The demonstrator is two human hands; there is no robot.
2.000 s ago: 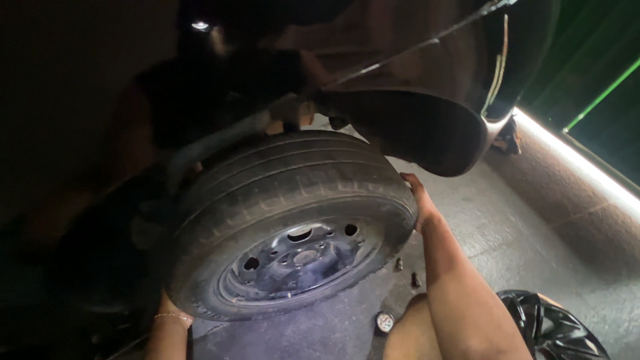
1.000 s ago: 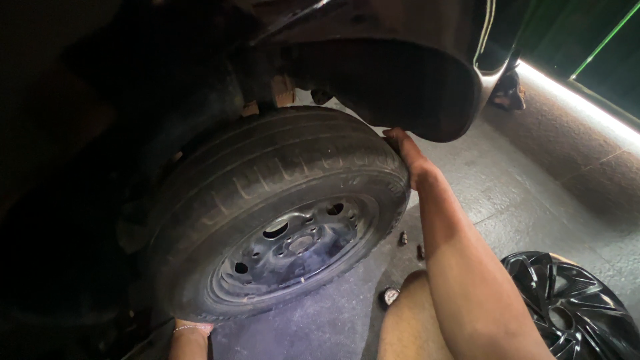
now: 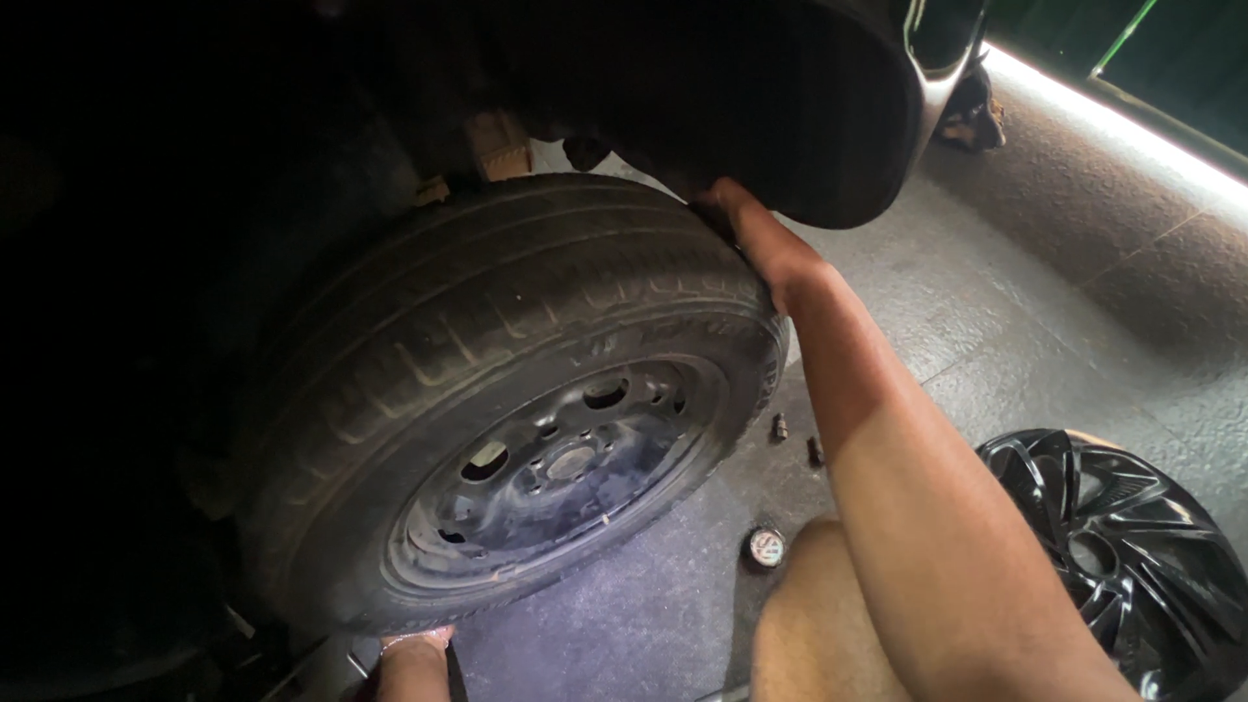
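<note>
A car wheel, a black tire (image 3: 546, 283) on a steel rim (image 3: 570, 463), stands tilted at the dark wheel arch of a black car. My right hand (image 3: 746, 229) presses on the tire's right side, its fingers partly in shadow behind the tread. At the lower left, my left hand (image 3: 424, 639) reaches under the tire's bottom edge; most of it is hidden and a bracelet shows at the wrist. Between them the rim faces up toward me, its bolt holes and center hole in sight.
A black multi-spoke hubcap (image 3: 1092, 556) lies on the floor at the right. A round center cap (image 3: 765, 548) and wheel bolts (image 3: 780, 427) lie beside my knee. The car's bumper edge (image 3: 877, 195) hangs above my right hand. A dog's head (image 3: 975, 112) shows behind the bumper.
The wheel, held between both hands, has tilted and moved in under the wheel arch. My hands have stayed at its right side and its bottom. The view has shifted closer.
</note>
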